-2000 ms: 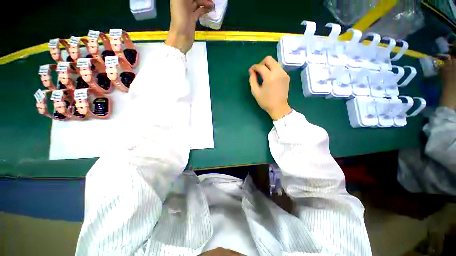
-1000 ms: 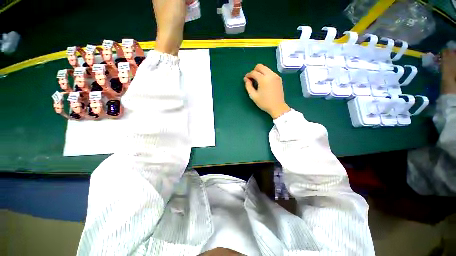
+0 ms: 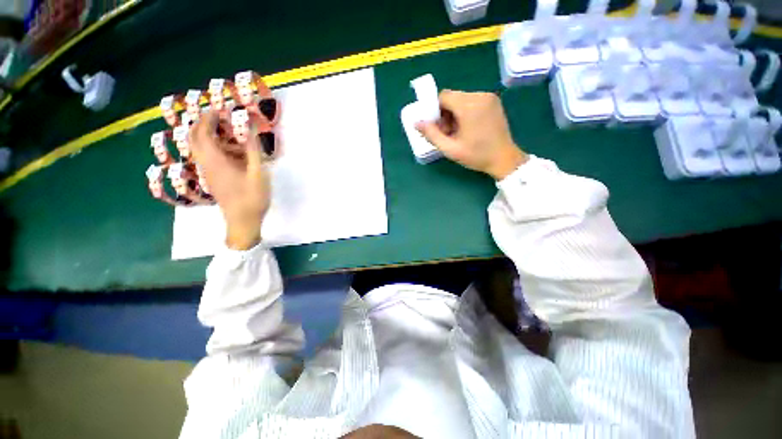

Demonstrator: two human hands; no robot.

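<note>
Pink smartwatches [image 3: 267, 110] with white strap labels stand in close rows at the left of a white sheet [image 3: 330, 163]. My left hand [image 3: 230, 167] is over the near right part of these rows, back up, hiding some watches. It is blurred, and whether its fingers hold a watch cannot be told. My right hand [image 3: 472, 129] grips a single white display stand [image 3: 418, 141] by its right side, on the green bench right of the sheet. This stand is upright, its curved arm bare. More empty white stands [image 3: 590, 93] stand in tight rows at the right.
A yellow stripe [image 3: 330, 69] crosses the bench beyond the sheet. Past it lie a white stand [image 3: 98, 90] at the far left and another white block [image 3: 466, 9] at the top edge, partly cut off.
My left hand has come back from beyond the yellow stripe to the watches. My right hand, empty before, now holds a white stand. The camera view has shifted and tilted.
</note>
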